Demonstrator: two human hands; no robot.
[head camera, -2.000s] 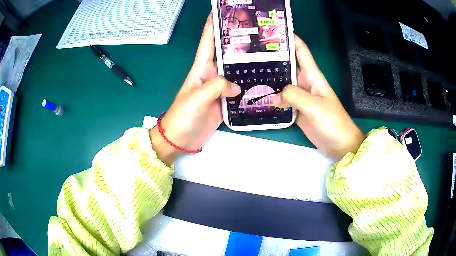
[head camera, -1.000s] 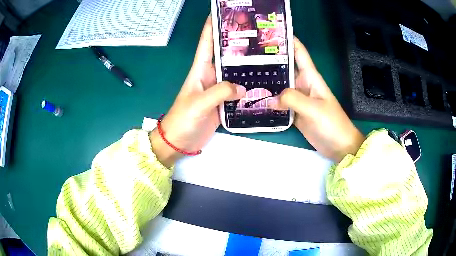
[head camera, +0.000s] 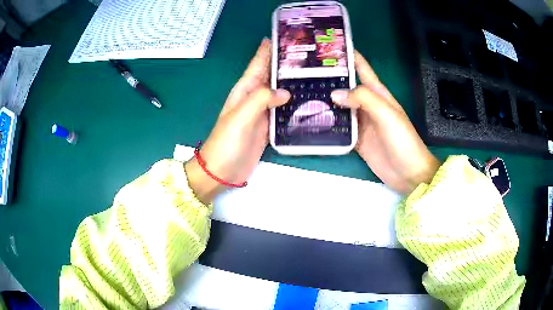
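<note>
A smartphone (head camera: 313, 66) with a pale case and a lit chat screen and dark keyboard is held upright between both hands, above the green mat. My left hand (head camera: 245, 112) grips its left edge, with the thumb over the keyboard. My right hand (head camera: 382, 118) grips its right edge, with the thumb over the keyboard's right side. The fingers behind the phone are hidden. A white sheet (head camera: 303, 200) lies below the hands, with a long black strip (head camera: 315, 257) across it. A blue piece (head camera: 296, 296) shows below the strip.
A printed record sheet (head camera: 148, 27) and pen (head camera: 136, 83) lie upper left. A blue-capped bottle (head camera: 63, 133) and a white-blue device edge (head camera: 7, 154) are at left. A black foam tray (head camera: 479, 72) is at upper right. A smartwatch (head camera: 498, 175) lies beside my right sleeve. Yellow-green sleeves cover both forearms.
The phone now shows its whole top edge and looks smaller and tilted differently. Both thumbs have moved apart and slightly up on the keyboard. The forearms have hardly moved.
</note>
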